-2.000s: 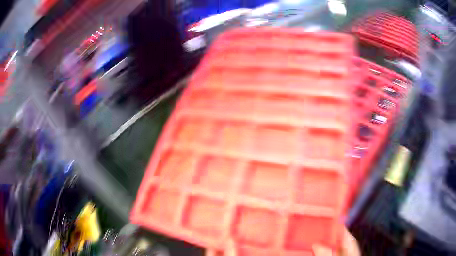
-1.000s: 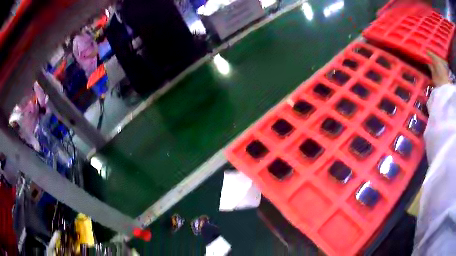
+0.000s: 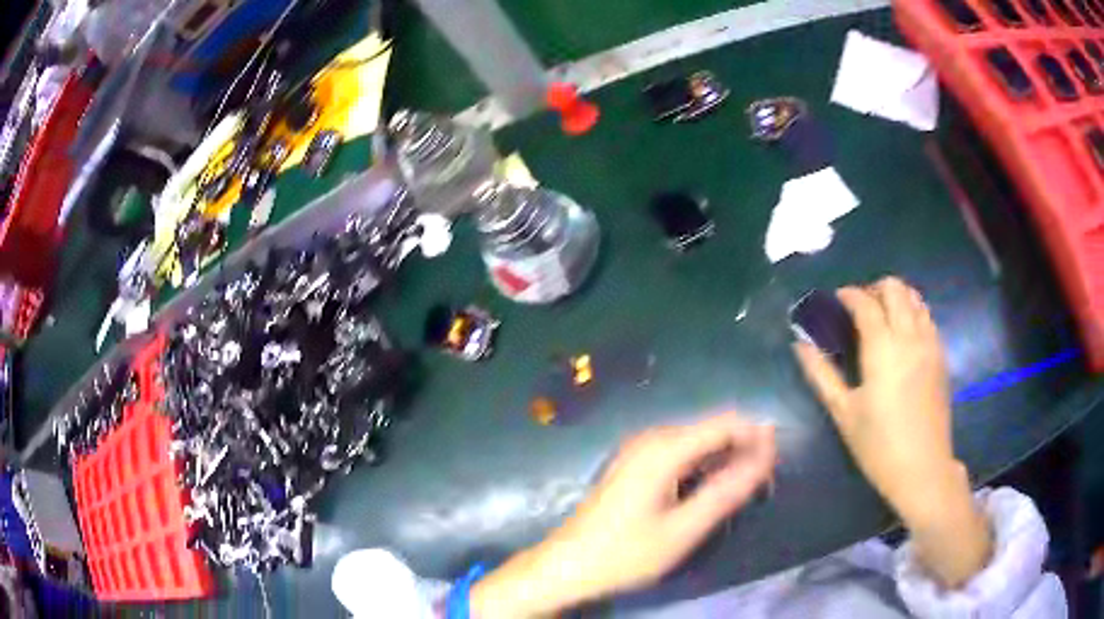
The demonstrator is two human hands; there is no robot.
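My right hand holds a small dark rounded-square watch piece between thumb and fingers, low over the green bench; whether it is a whole watch or only a screen cannot be told. My left hand, with a blue band at the wrist, is to its left near the bench's front edge. Its fingers are curled and blurred, with a dark gap between thumb and fingers; I cannot tell if it holds anything. An open watch case and small orange-gold pieces lie left of my hands.
Heaped metal clips and a red tray are at left. Two clear bottles stand mid-bench. Several watch parts and white papers lie behind. A filled red tray and blue strip are at right.
The view has swung from the filled tray to the left part of the bench. The empty tray held earlier is out of my hands. My right hand now holds a dark watch piece.
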